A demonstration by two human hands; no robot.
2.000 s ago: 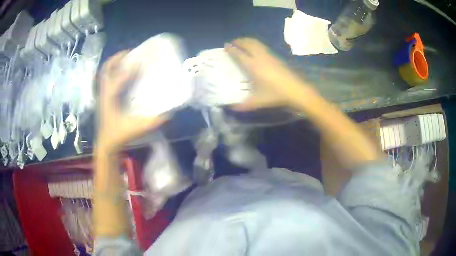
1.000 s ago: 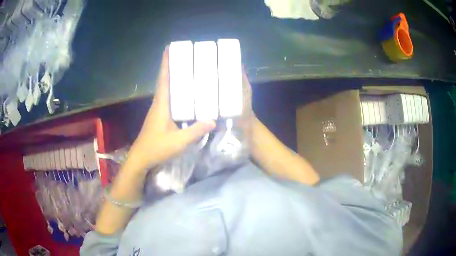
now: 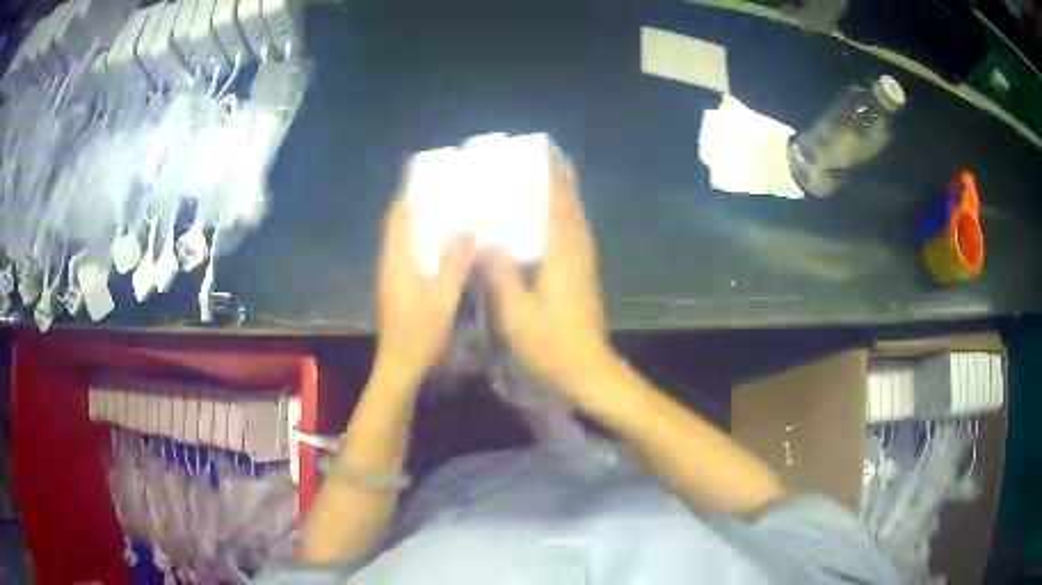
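Note:
A small group of white power strips (image 3: 480, 194) stands side by side over the bench, overexposed and blurred, so their faces and exact number cannot be told. My left hand (image 3: 421, 269) grips the group from its left side. My right hand (image 3: 548, 286) grips it from the right side. Both thumbs lie on the near side of the blocks. Clear poly bags with cords (image 3: 491, 366) hang below between my wrists, partly hidden by my hands.
Stacked strips (image 3: 171, 40) with bagged cords lie at the bench's left. A red tote (image 3: 51, 457) and a carton (image 3: 800, 417), both holding strips, sit below its front edge. A white cloth (image 3: 748, 149), white card (image 3: 683, 57), clear bottle (image 3: 846, 135) and tape rolls (image 3: 958, 240) lie right.
My hands first held separate blurred strips apart, then three strips together. Now the group is held closer in and farther over the bench. The camera view has shifted, showing the cloth and bottle fully.

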